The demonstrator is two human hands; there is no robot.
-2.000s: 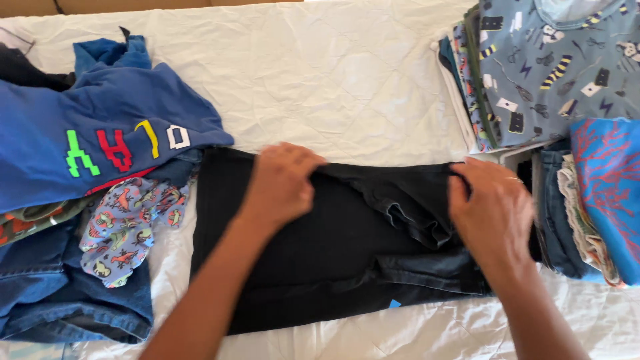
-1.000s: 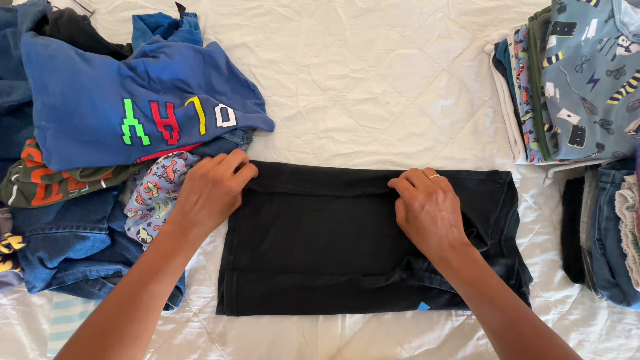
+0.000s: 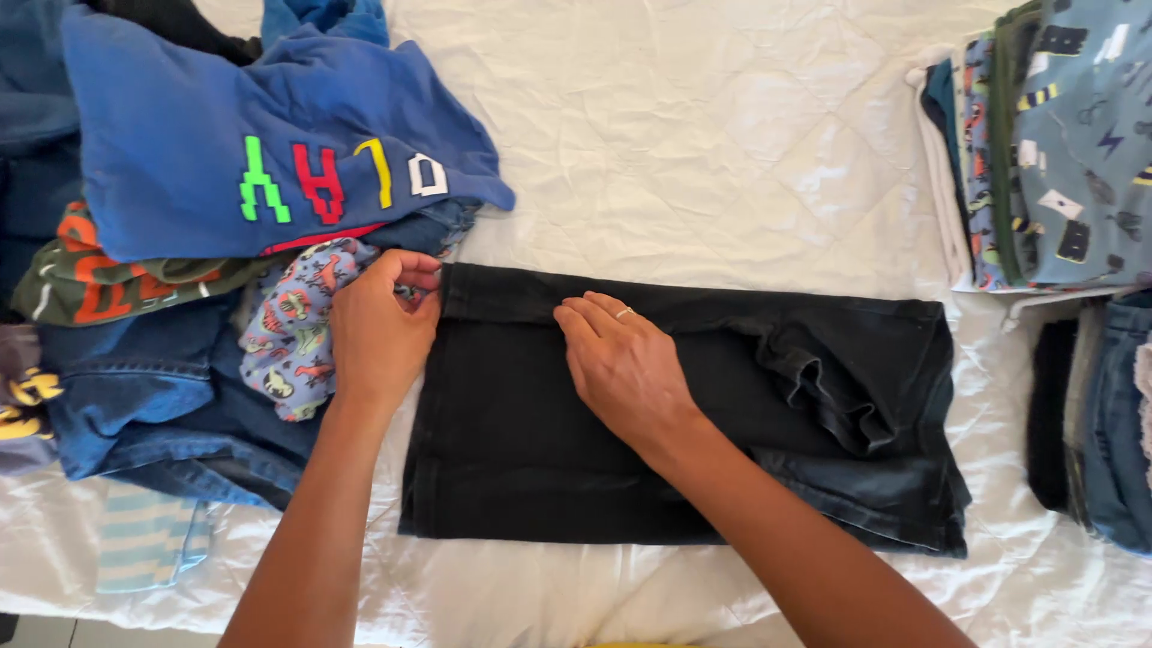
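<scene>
A black garment (image 3: 540, 423), a folded T-shirt by its look, lies flat on the white quilted bedspread (image 3: 684, 162). Its upper edge is turned inward as a long strip, and a sleeve opening shows bunched at the right. My left hand (image 3: 387, 324) is at the garment's upper left corner, thumb and fingertips against the edge; whether cloth is pinched there is hard to see. My right hand (image 3: 630, 373), with a ring on one finger, rests palm down on the cloth just below the turned strip, its fingers together.
Left of the black garment lies a loose heap with a blue shirt (image 3: 207, 117), a patterned cloth (image 3: 292, 333) and denim (image 3: 144, 387). At the right edge stand a stack of folded printed clothes (image 3: 1089, 153) and, below it, folded jeans (image 3: 1120, 423). A striped cloth (image 3: 148, 540) lies lower left.
Two seconds ago my right hand was at the garment's upper right; it has moved left along the cloth. My left hand has moved to the upper left corner. The view has shifted left.
</scene>
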